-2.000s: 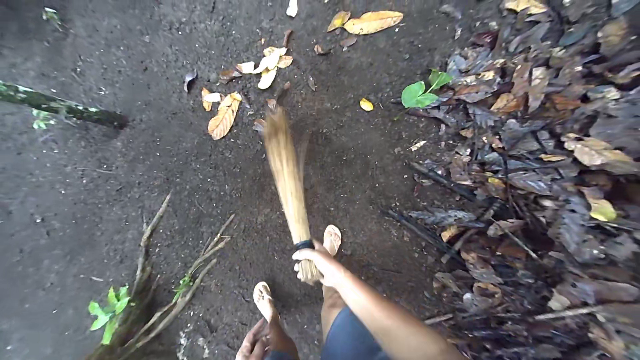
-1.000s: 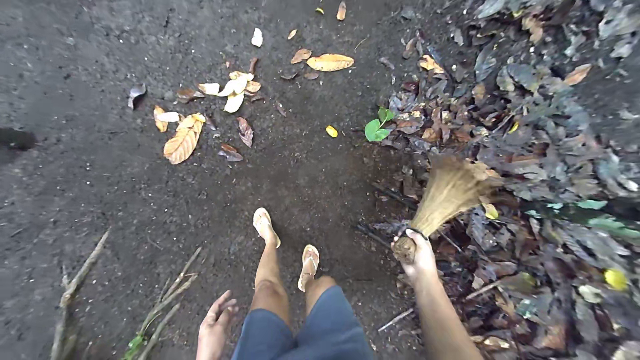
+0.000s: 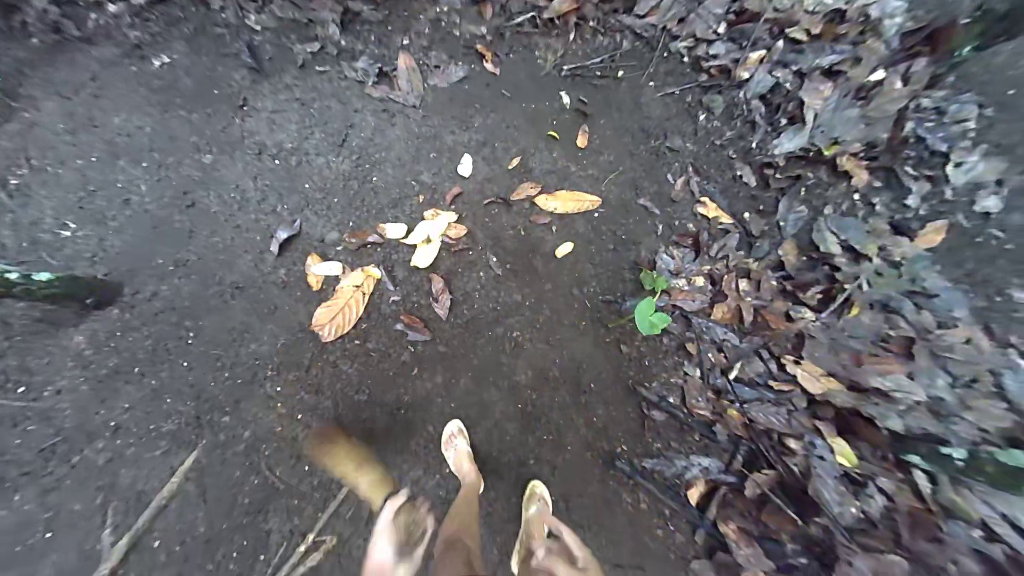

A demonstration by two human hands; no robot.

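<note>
My left hand (image 3: 398, 534), at the bottom left of centre, is closed around the bound end of a short stick broom (image 3: 348, 464). The broom's bristles point up and left, blurred by motion, over dark bare soil. My right hand (image 3: 566, 552) is at the bottom edge, in front of my right sandal, with its fingers apart and nothing seen in it. Ahead on the soil lie a large orange-brown dry leaf (image 3: 344, 308), pale yellow leaves (image 3: 428, 238) and a long yellow-brown leaf (image 3: 568, 202).
A thick bank of dead leaves (image 3: 864, 320) runs along the right side. A green-leaved sprig (image 3: 651, 316) stands at its edge. Bare branches (image 3: 152, 512) lie at the lower left, and a dark mossy log or root (image 3: 60, 290) is at the left edge. My sandalled feet are below centre.
The broom has gone from my right hand, over the leaf bank, to my left hand on the left side. My right hand has let go of it and moved in toward my feet.
</note>
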